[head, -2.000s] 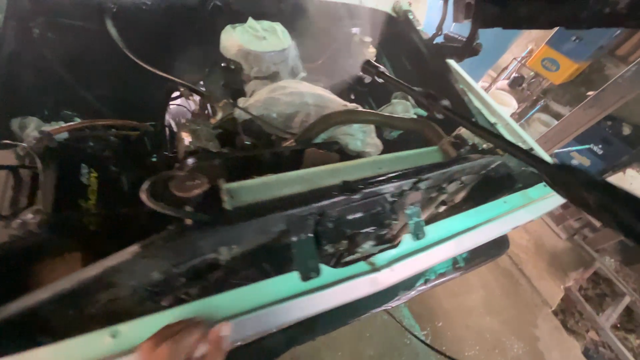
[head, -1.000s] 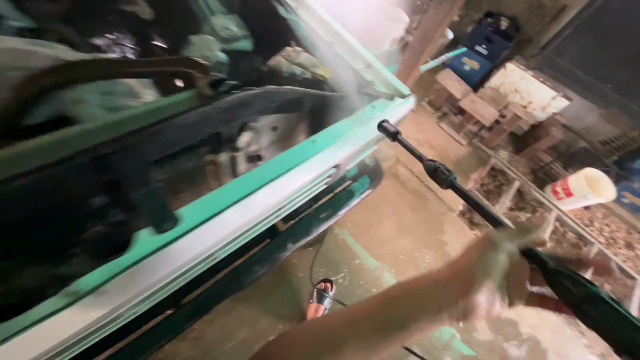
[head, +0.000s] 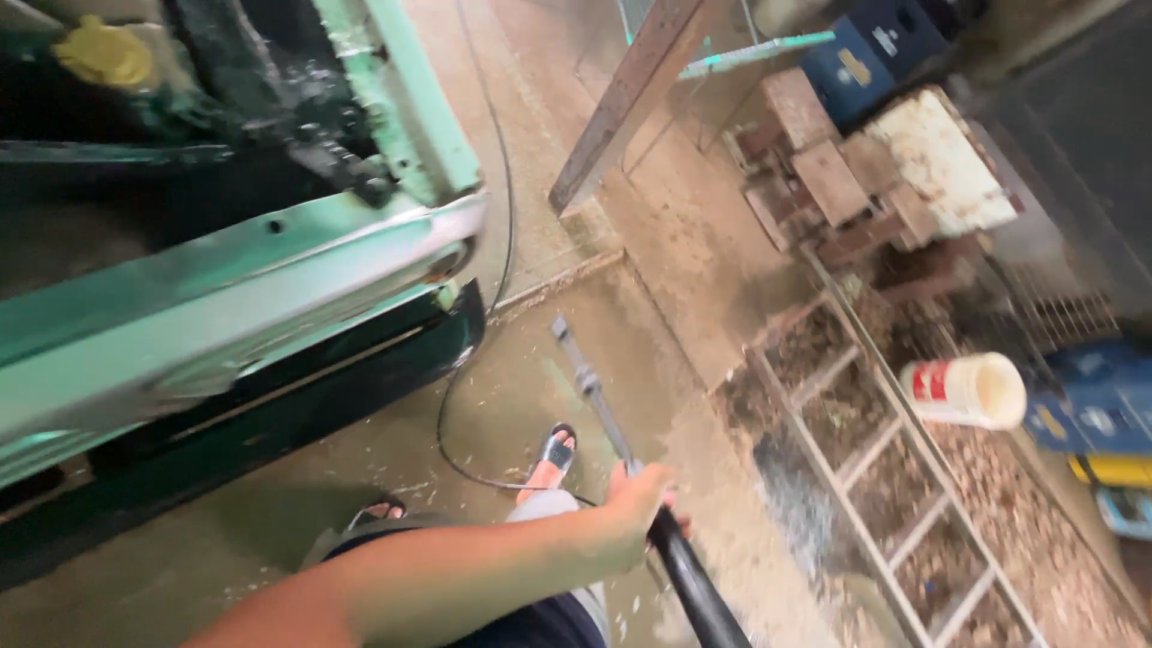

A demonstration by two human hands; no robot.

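My left hand (head: 643, 499) is closed around the lance of a pressure washer (head: 607, 409), at the front of its thick black handle section. My left forearm reaches across from the lower left. The nozzle end points away from me over the wet concrete floor, to the right of the car's corner, and no spray shows from it. My right hand is not visible; the rear of the lance runs out at the bottom edge. At the left stands the green and white front of a car (head: 270, 279), its engine bay uncovered, with a yellow cap (head: 103, 52) inside and a dark bumper (head: 360, 373) below.
A thin black hose (head: 443, 423) curves over the floor by my sandalled feet (head: 558, 450). A wooden post (head: 621, 108) stands beyond the car's corner. On the right are a ladder (head: 850, 486) lying over rubble, a white bucket (head: 976, 391), stacked bricks (head: 828, 184) and blue crates (head: 846, 67).
My left hand was on the car's front edge two seconds ago and is now on the lance. The lance has moved away from the car, and its spray mist is gone. The view has swung right and down.
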